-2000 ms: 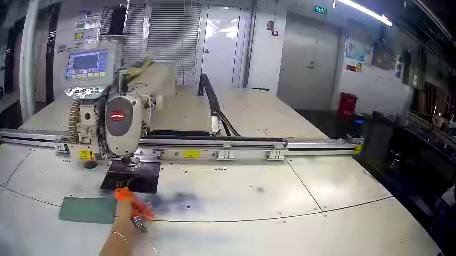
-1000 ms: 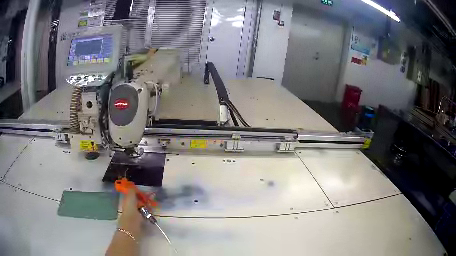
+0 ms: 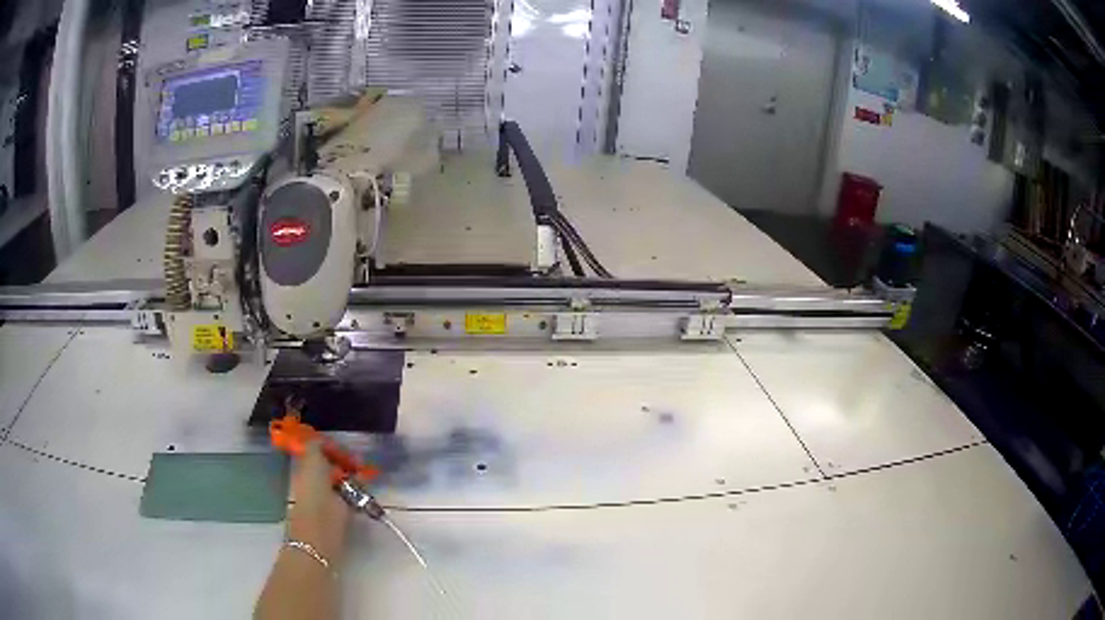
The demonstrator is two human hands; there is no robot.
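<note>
My left hand [image 3: 318, 470] is shut on an orange air blow gun [image 3: 291, 434], its front at the near edge of the dark hook opening [image 3: 351, 394] under the needle head. A metal fitting and thin pale air hose [image 3: 412, 547] trail from the gun towards the front. The nozzle tip is too blurred to tell clearly. The flat green cover plate [image 3: 212, 487] lies on the table left of my hand. My right hand is not in view.
The sewing head [image 3: 303, 254] stands over the opening, with the control panel [image 3: 216, 103] at its left. The silver beam [image 3: 630, 317] crosses the off-white table [image 3: 727, 557]. A black cable chain [image 3: 528, 176] rises behind it. Dark shelving stands at right.
The camera view has tilted down, so the machine and table sit higher in the picture. My left hand still holds the gun by the opening, and more of the hose shows than at first.
</note>
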